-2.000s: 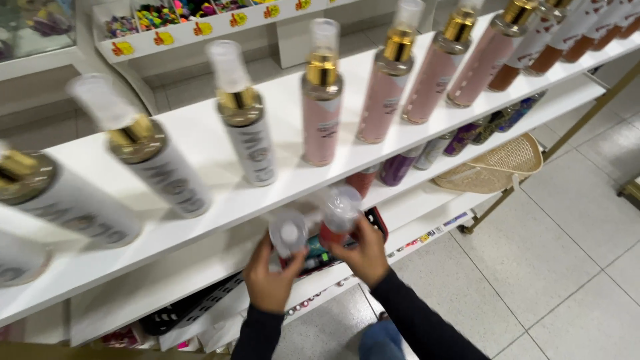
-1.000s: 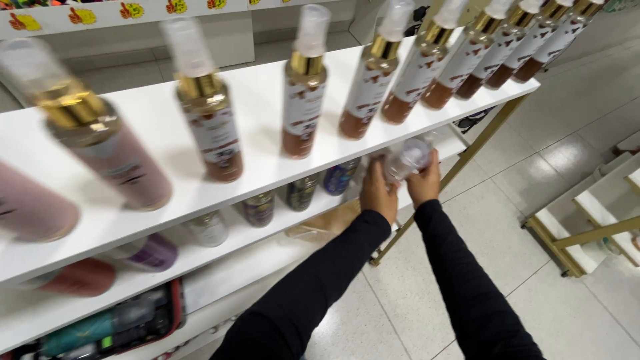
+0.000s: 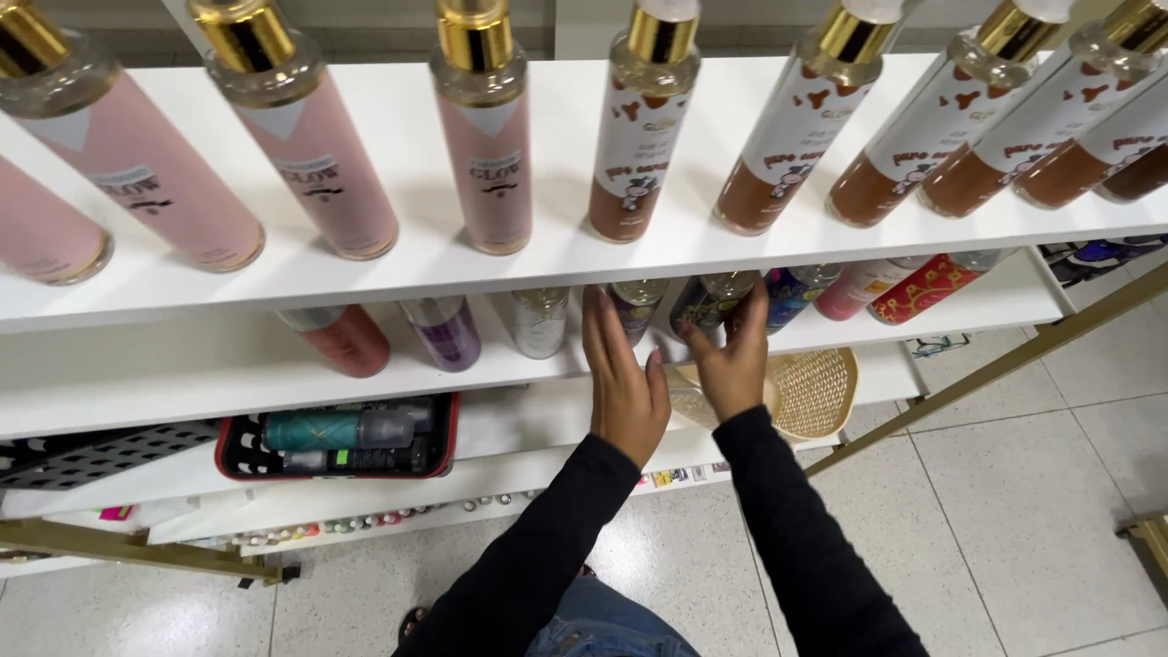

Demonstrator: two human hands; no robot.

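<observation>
My left hand (image 3: 625,379) touches the side of a bottle with a dark purple label (image 3: 636,306) on the second shelf. My right hand (image 3: 735,351) is around a dark patterned bottle (image 3: 707,306), thumb at its left and fingers at its right. The top shelf hides the upper part of both bottles. To their left stand a clear bottle with a pale label (image 3: 540,321), a purple bottle (image 3: 443,333) and a red bottle (image 3: 342,339). A blue patterned bottle (image 3: 794,294), a pink bottle (image 3: 862,287) and a red-and-gold bottle (image 3: 931,287) are to the right.
Pink spray bottles (image 3: 497,173) and brown-and-white spray bottles (image 3: 639,155) line the top shelf (image 3: 383,287) above my hands. Lower down are a black basket with a red rim (image 3: 453,438) holding bottles, and a beige woven basket (image 3: 817,392). A gold metal leg (image 3: 985,356) slants at the right.
One second ago both hands were around a clear-topped container near the shelf's right end; now they are at separate bottles on the second shelf. The view has shifted.
</observation>
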